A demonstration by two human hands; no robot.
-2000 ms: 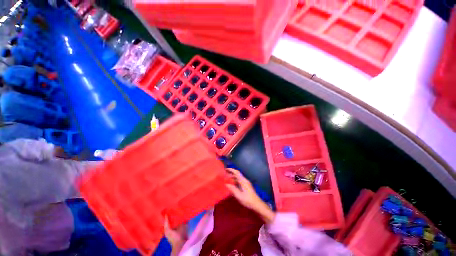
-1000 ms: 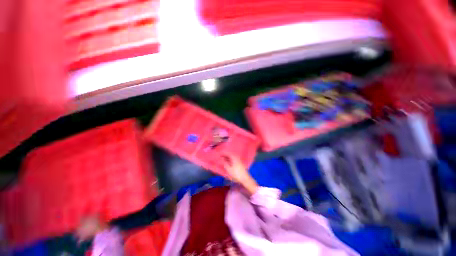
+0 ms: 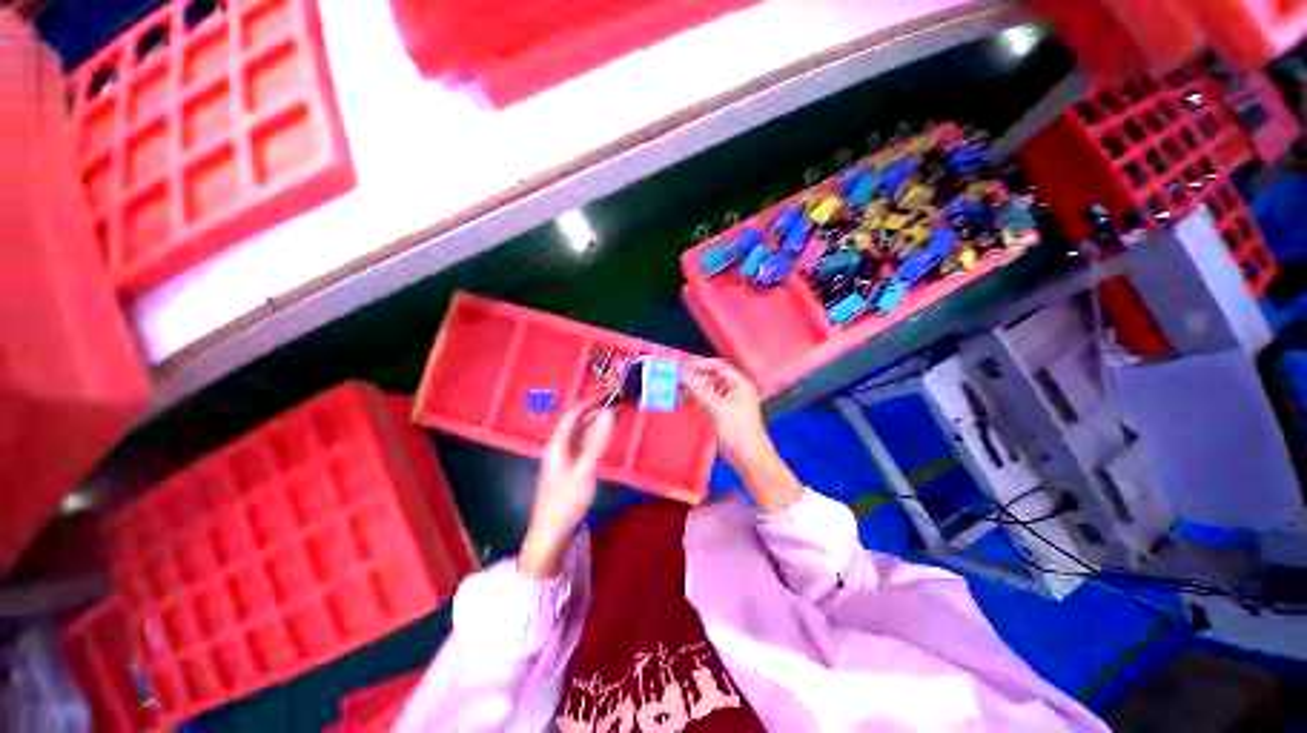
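Note:
A four-compartment red tray (image 3: 476,367) lies in front of me. A blue clip (image 3: 541,403) lies in one compartment, and a small group of mixed clips (image 3: 608,370) lies in the compartment beside it. My right hand (image 3: 731,401) grips a light blue binder clip (image 3: 661,384) above the tray. My left hand (image 3: 571,465) is just left of it, fingertips together near a small dark piece (image 3: 632,381). Whether the left fingers grip that piece is too small to tell.
A multi-cell red tray (image 3: 265,551), its cells apparently empty, lies at left. A clip tray (image 3: 767,332) heaped with coloured clips lies at back right. A white shelf (image 3: 376,136) with red trays runs above. A white-grey machine frame (image 3: 1054,430) with cables stands at right.
The view has turned right. My left hand has moved from the multi-cell tray at left to the four-compartment tray. A light blue clip now shows in my right hand.

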